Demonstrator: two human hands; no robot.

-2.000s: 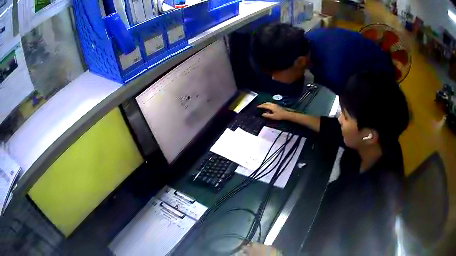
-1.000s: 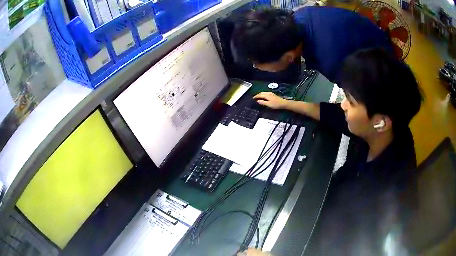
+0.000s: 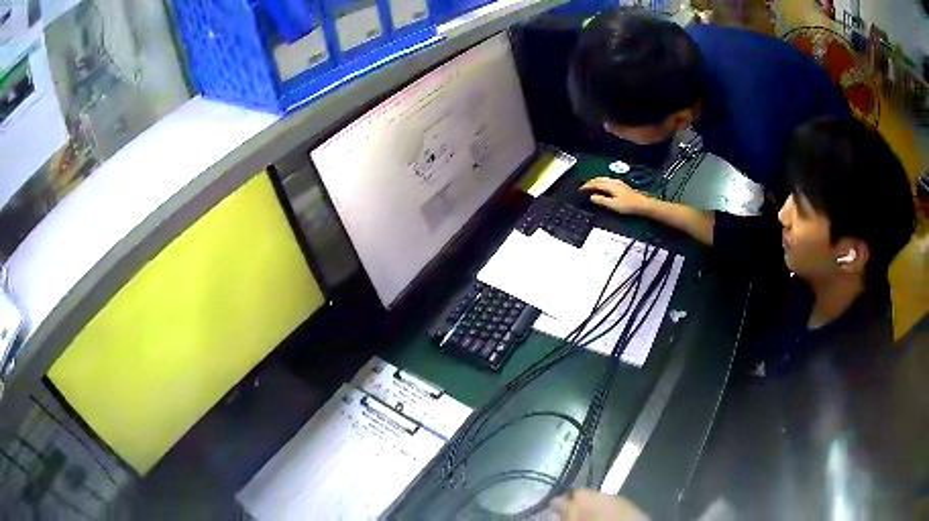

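Black cables (image 3: 601, 356) run in a loose bundle from the far desk over white papers (image 3: 555, 280) to the bottom edge, with loops near the front. One hand, seemingly my right hand (image 3: 596, 506), shows at the bottom edge beside the cable loops. It is blurred and cut off, and whether its fingers grip a cable cannot be told. My left hand is not in view. A silvery ruler (image 3: 642, 432) lies along the desk's front edge, right of the cables.
Clipboards with forms (image 3: 351, 448) lie below the yellow screen (image 3: 194, 326). A keyboard (image 3: 489, 324) stands by the papers, under a monitor with a drawing (image 3: 433, 168). A seated person (image 3: 851, 224) reaches across at right. Another person (image 3: 652, 76) leans over the far desk.
The view has swung, so the desk first shifted left, then right. My hand nearly left the picture and now shows more at the bottom edge. The seated person's face is turned more toward the monitor.
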